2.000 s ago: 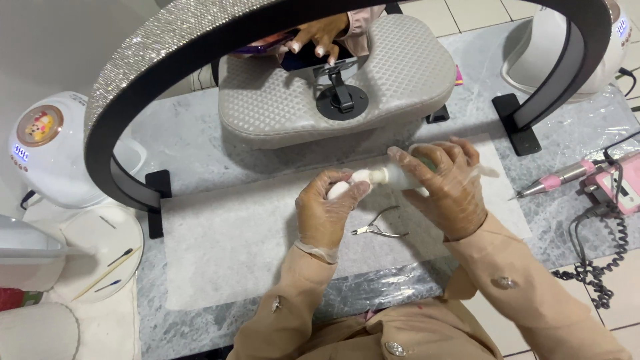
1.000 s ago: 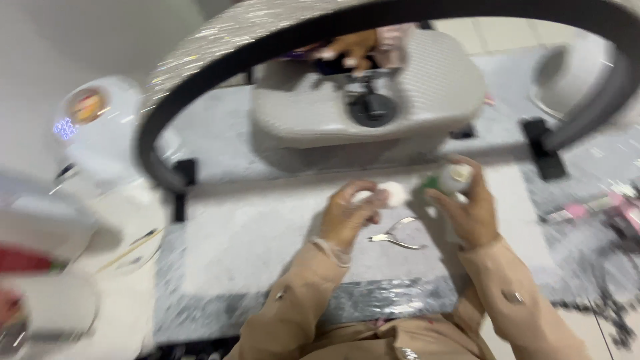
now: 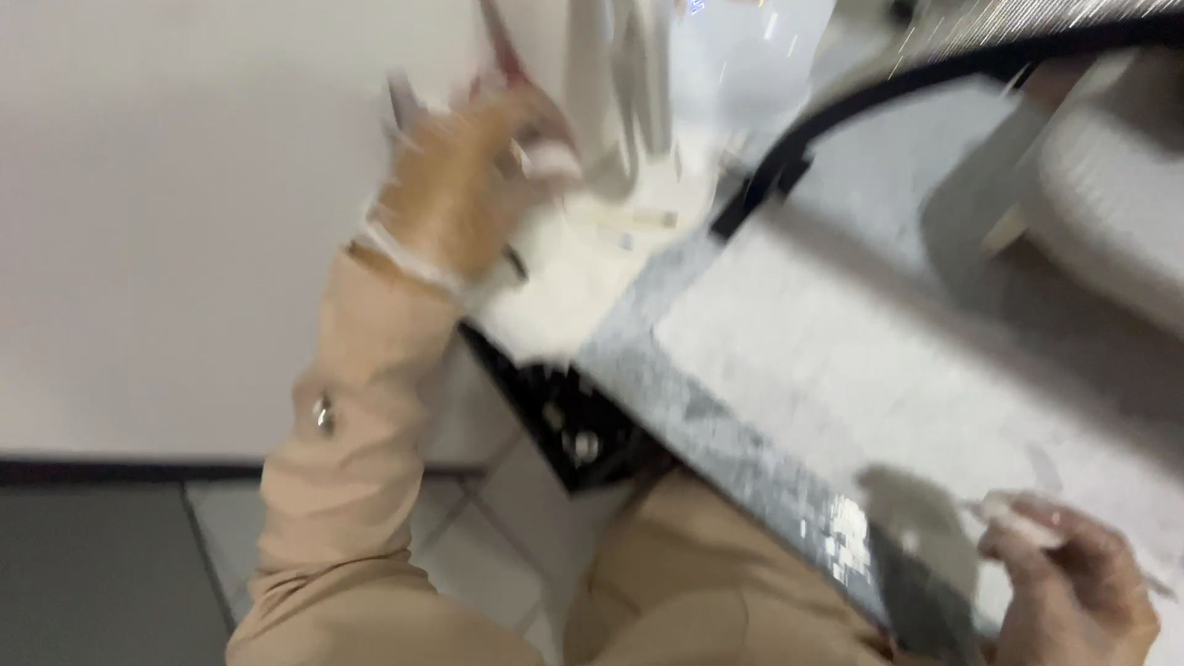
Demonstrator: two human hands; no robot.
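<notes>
My left hand [image 3: 453, 190], blurred by motion, is raised at the upper left beside the white cloth. A small white thing [image 3: 552, 162] shows at its fingers; blur hides what it is and whether it is gripped. At the lower right, my right hand [image 3: 1078, 578] pinches a soft white wad [image 3: 1022, 525] over the white paper sheet [image 3: 888, 342]. A thin metallic tip [image 3: 1158, 585] shows beside that hand; the rest of it is hidden.
The black foot of the arched lamp [image 3: 754, 199] stands at the sheet's far left corner. A padded armrest [image 3: 1119, 176] lies at the right. White containers [image 3: 620, 83] stand beyond my left hand. A black open drawer or tray [image 3: 578, 430] with small items sits below the table edge.
The view has swung strongly left. My left hand has moved from above the paper sheet to the containers at the left. The white and green bottle in my right hand earlier is not seen now.
</notes>
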